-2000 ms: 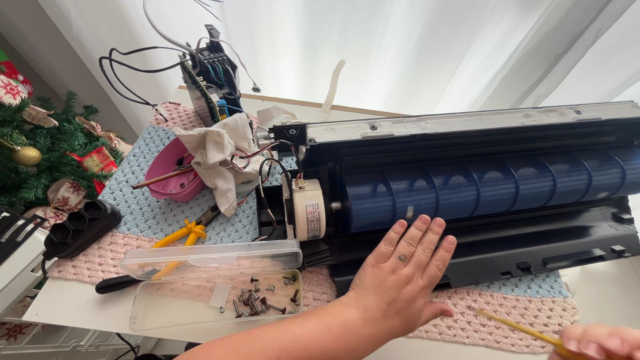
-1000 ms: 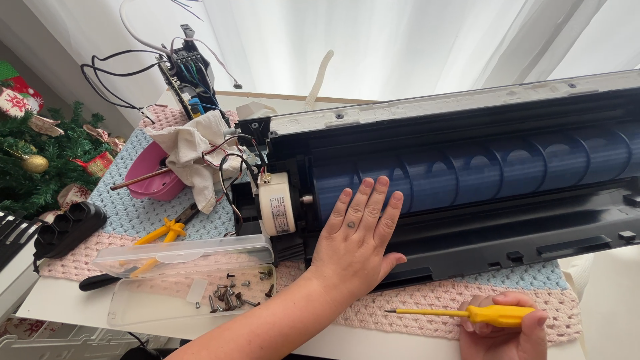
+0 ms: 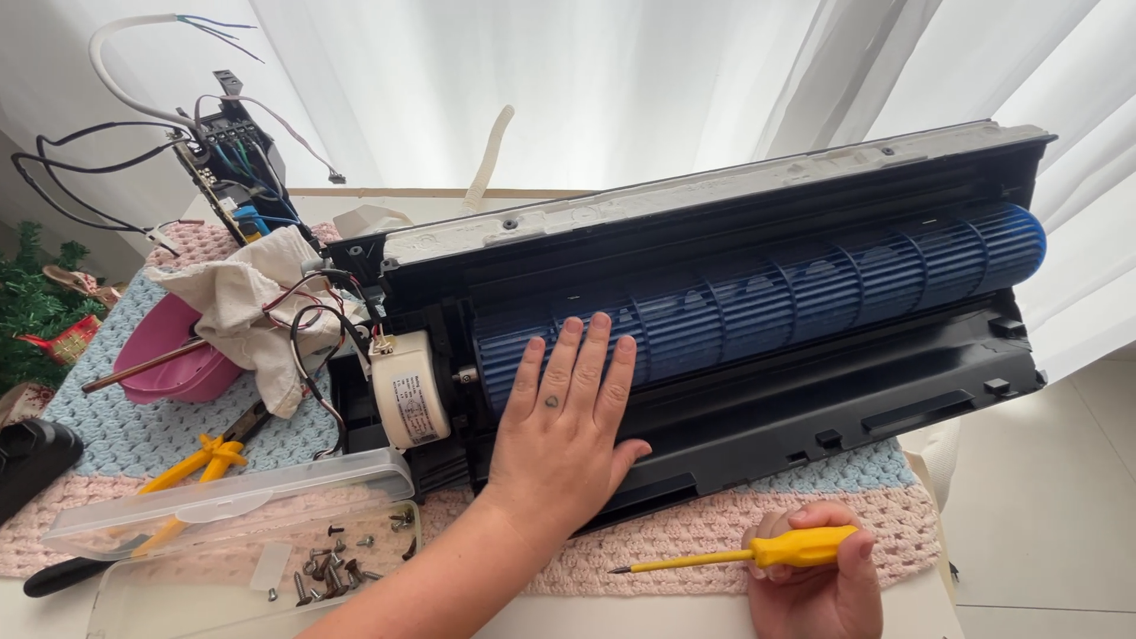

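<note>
My left hand (image 3: pixel 568 408) lies flat, fingers spread, on the left end of a blue cross-flow fan wheel (image 3: pixel 781 293). The wheel sits in the black plastic housing (image 3: pixel 799 408) of what looks like an air conditioner indoor unit. Left of my fingers, a white fan motor (image 3: pixel 410 390) bearing a label meets the wheel through a short metal shaft (image 3: pixel 465 374). My right hand (image 3: pixel 816 577), near the table's front edge, holds a yellow-handled screwdriver (image 3: pixel 803 546) by its handle, its tip pointing left. The tip touches nothing that I can see.
At lower left, an open clear plastic box (image 3: pixel 213 586) holds several screws (image 3: pixel 333 568). Yellow-handled pliers (image 3: pixel 213 457) lie behind it. Farther back are a pink bowl (image 3: pixel 173 355), a white cloth (image 3: pixel 257 302) and a circuit board (image 3: pixel 235 195) with loose wires. A crocheted mat (image 3: pixel 683 559) lies beneath.
My right hand has come further into view with the screwdriver, whose handle now shows fully. My left hand stays on the fan wheel. The view has shifted, showing the wheel's right end.
</note>
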